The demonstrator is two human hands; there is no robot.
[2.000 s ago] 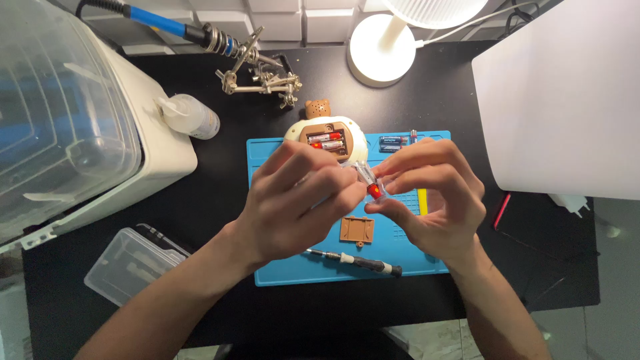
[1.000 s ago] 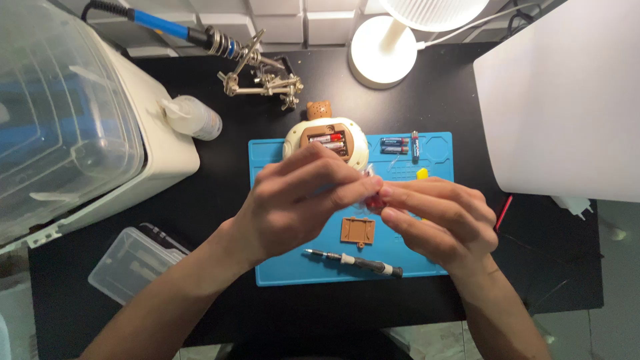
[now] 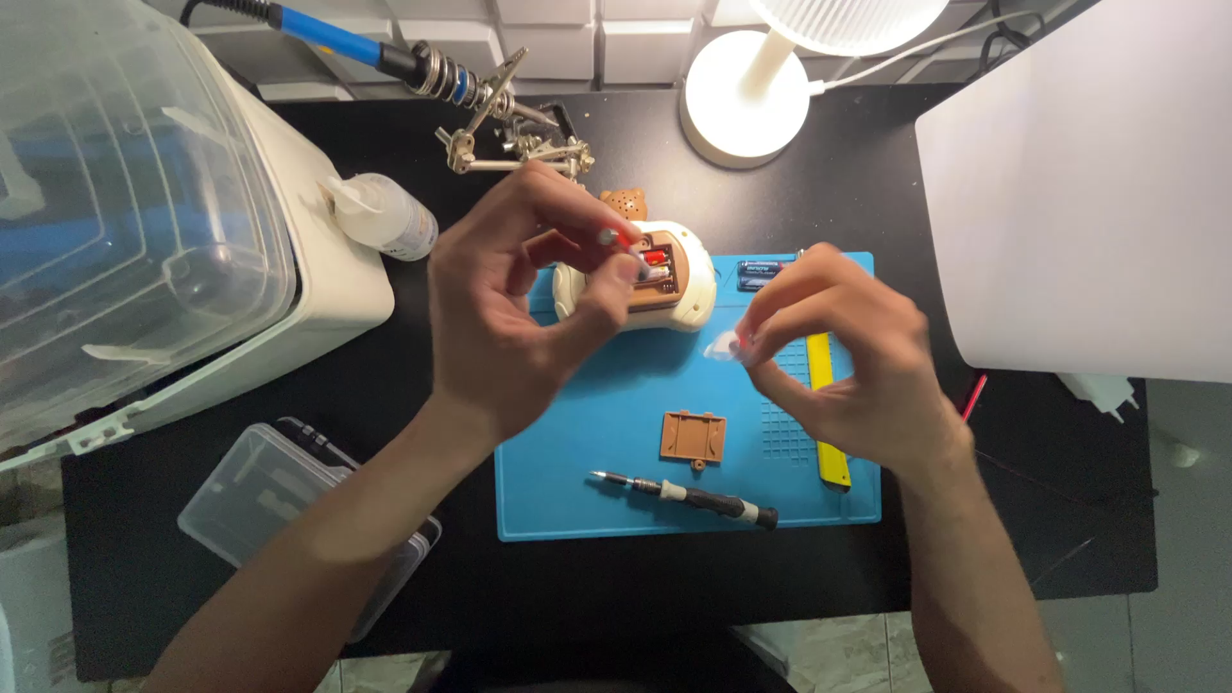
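My left hand pinches a small red and silver battery between thumb and fingers, in front of a cream toy. The toy lies with its brown battery compartment uncovered, and batteries with red parts sit inside. My right hand, to the right, holds crumpled clear plastic wrap with something red at the fingertips. Nearer me on the blue mat lie a brown battery cover and a screwdriver. Dark blue batteries lie beyond my right hand, partly hidden by it.
A yellow utility knife lies on the mat's right side. Behind stand a soldering iron in its holder and a lit white lamp. At left are a bottle, a large lidded bin and a clear plastic case.
My hands, together over the mat before, have moved apart. The left one has gone up toward the toy with a battery; the right one keeps the clear wrap.
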